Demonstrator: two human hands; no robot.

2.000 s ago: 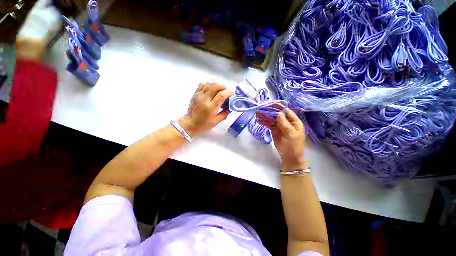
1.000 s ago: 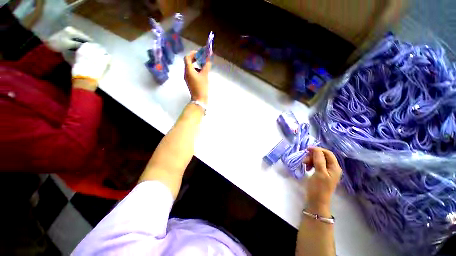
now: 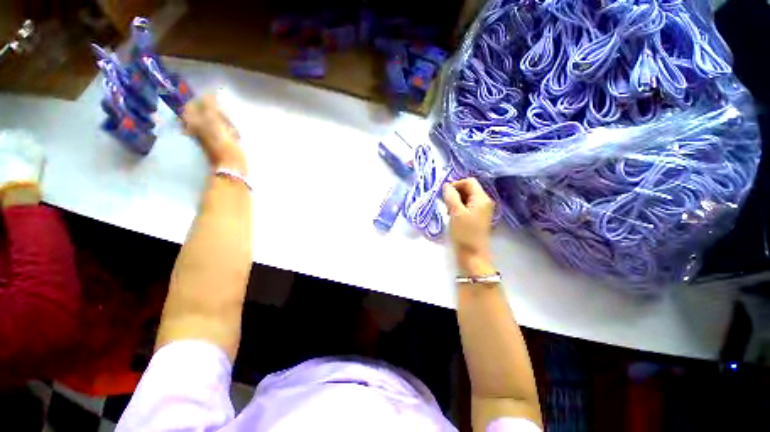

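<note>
My left hand (image 3: 211,129), blurred, is at the lower end of a tilted sleeved cable (image 3: 175,91), with its fingers closed around the box's bottom end. More sleeved cables (image 3: 128,124) stand in a cluster just left of it, lilac loops up. My right hand (image 3: 469,207) has its fingers closed at the right edge of coiled lilac charging cables (image 3: 425,192) on the bench; its fingertips are partly hidden. Two small blue-purple sleeves (image 3: 390,207) lie at the left of these cables, one above the other.
A large clear bag (image 3: 616,152) heaped with lilac cables fills the bench's right side. A brown carton (image 3: 241,34) with loose sleeves (image 3: 414,72) stands at the back. A neighbour's white glove (image 3: 18,160) and red sleeve (image 3: 38,266) are at the far left of the white bench (image 3: 304,194).
The view has turned back right. My left hand has carried the sleeved cable from the bench's middle to the cluster at the left. My right hand remains beside the coiled cables.
</note>
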